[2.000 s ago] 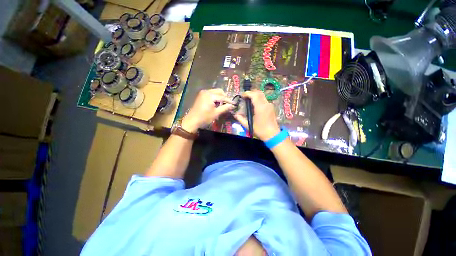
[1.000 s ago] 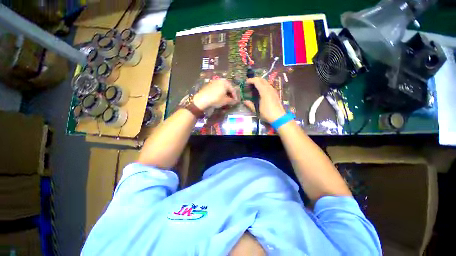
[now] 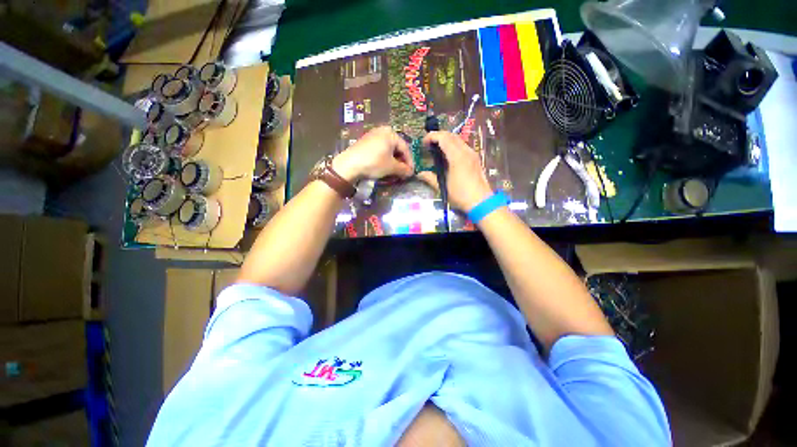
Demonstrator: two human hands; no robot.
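My right hand, with a blue wristband, is closed around the black soldering iron, its cord running down toward the bench edge. My left hand, with a brown wrist strap, has thumb and fingers pinched together just left of the iron. What is between those fingers is too small to tell. A green ring circuit board shows partly between my hands, mostly hidden. A white lead sticks out beyond my right hand. The hands are over the dark glossy printed sheet.
Several round cylinders stand on cardboard at left. Side cutters, a black fan, a translucent funnel, a black unit and a small round pot are at right. An open carton is below the bench edge.
The view has shifted, so the bench appears further left. The green ring that lay uncovered right of my hands is now between them. My right hand still holds the iron.
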